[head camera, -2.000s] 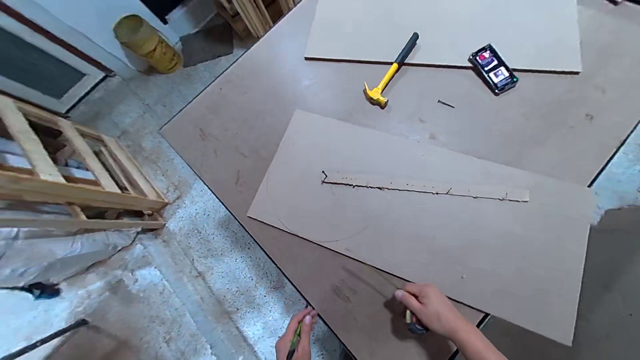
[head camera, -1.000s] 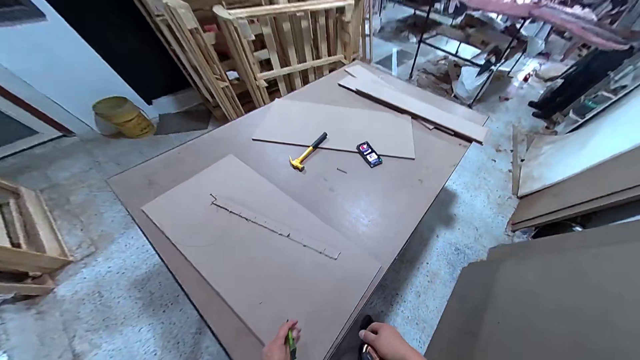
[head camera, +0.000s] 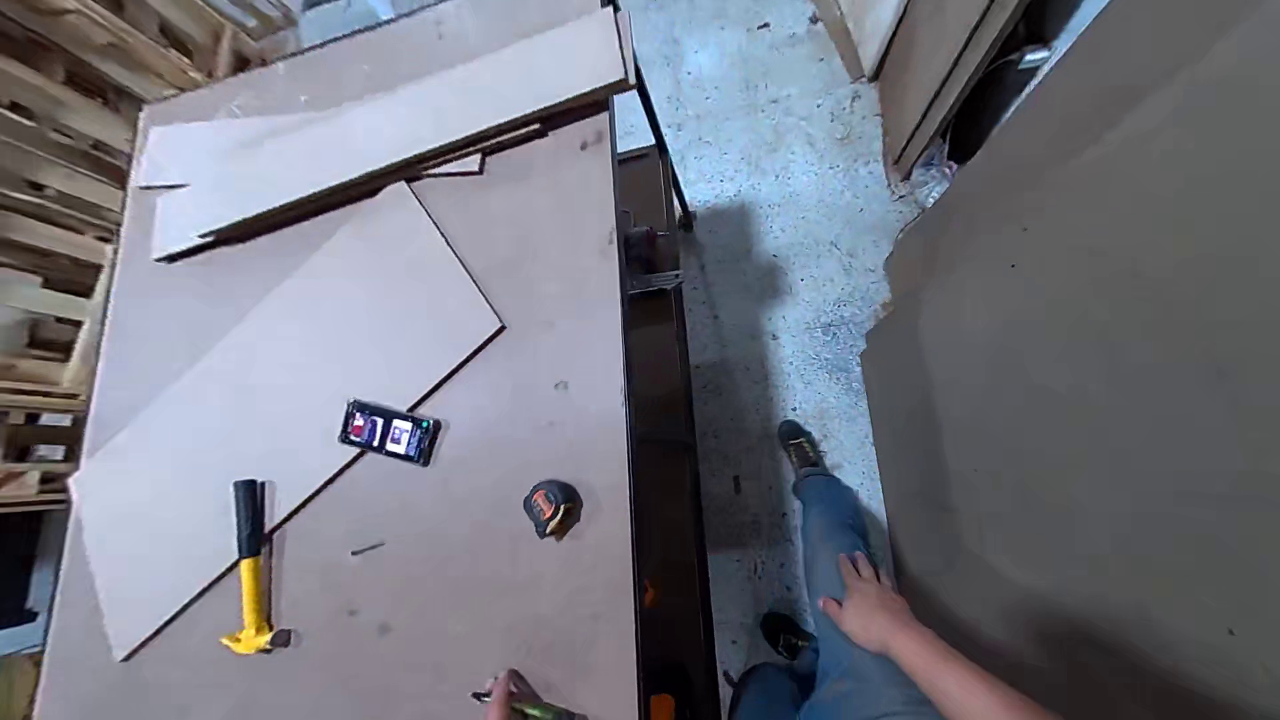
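My left hand (head camera: 503, 697) is at the bottom edge, over the table, mostly cut off, its fingers closed on a green pen-like marking tool (head camera: 540, 709). Empty, with fingers spread, my right hand (head camera: 868, 605) rests on the thigh of my jeans (head camera: 835, 530). Above my left hand a tape measure (head camera: 552, 508) lies on the table (head camera: 560, 430). A claw hammer with a yellow and black handle (head camera: 252, 580) lies further left, near a small nail (head camera: 367, 548). A phone with a lit screen (head camera: 390, 432) overlaps the edge of a thin board (head camera: 330, 330).
Long board strips (head camera: 420, 100) are stacked at the table's far end. Wooden pallets (head camera: 60, 200) stand along the left. A speckled floor (head camera: 740, 330) runs between the table and a large brown sheet (head camera: 1080, 400) on the right. Dark shelving (head camera: 665, 400) shows under the table edge.
The tape measure now lies on the table, and my right hand, earlier closed around a dark object, is empty on my thigh. The view has swung far to the right.
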